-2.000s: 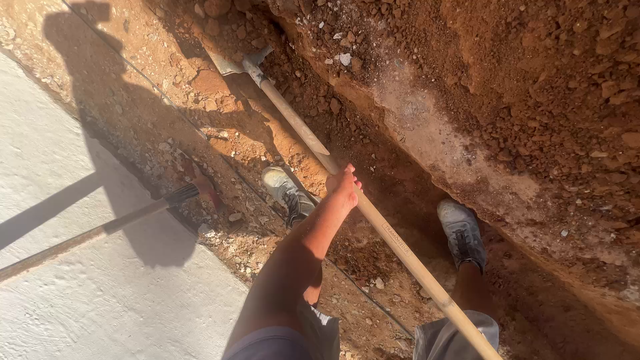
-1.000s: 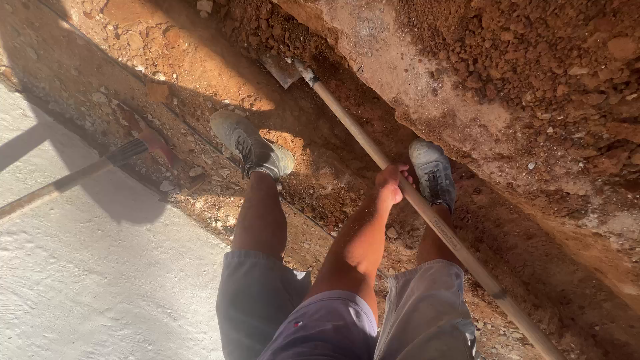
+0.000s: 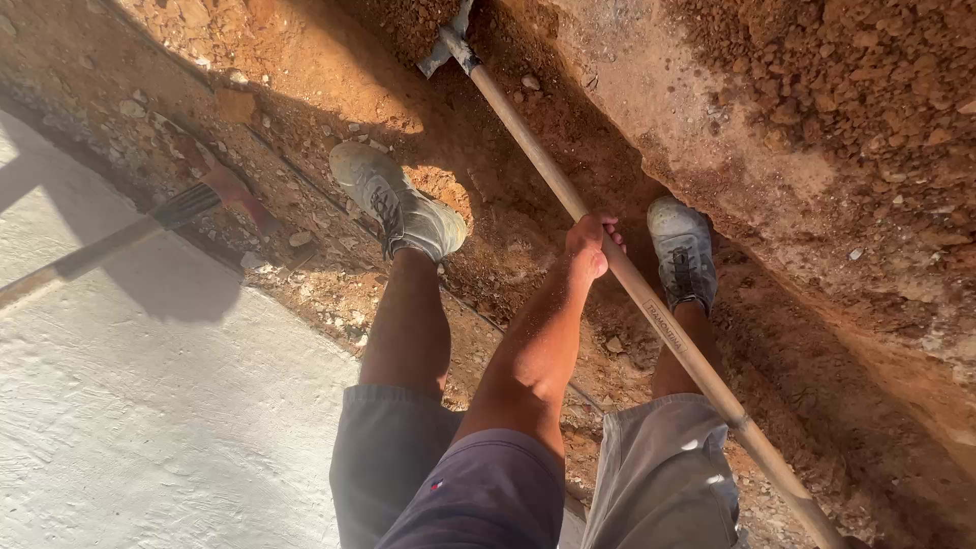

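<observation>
My left hand (image 3: 593, 245) is closed around the wooden handle of a long-handled shovel (image 3: 534, 149), about midway along its visible length. The handle runs diagonally from the lower right corner to the top centre and bears the maker's name Tramontina. At its far end the grey metal shovel head (image 3: 450, 46) is against loose reddish soil in the trench, turned partly edge-on, so its full shape is hidden. My forearm reaches up from the bottom centre, between my legs in the view. My right hand is not in view.
My shoes stand apart, the left (image 3: 400, 200) on rubble, the right (image 3: 682, 248) against the earth bank (image 3: 770, 171). A red-headed pickaxe (image 3: 232, 191) lies over the edge of a pale concrete slab (image 3: 160, 404). A thin dark line (image 3: 305, 179) runs along the soil.
The shovel head has moved farther up the trench since one second ago. Two seconds ago the blade lay flatter, farther left. My left foot has turned and shifted since then. My left hand has stayed on the handle.
</observation>
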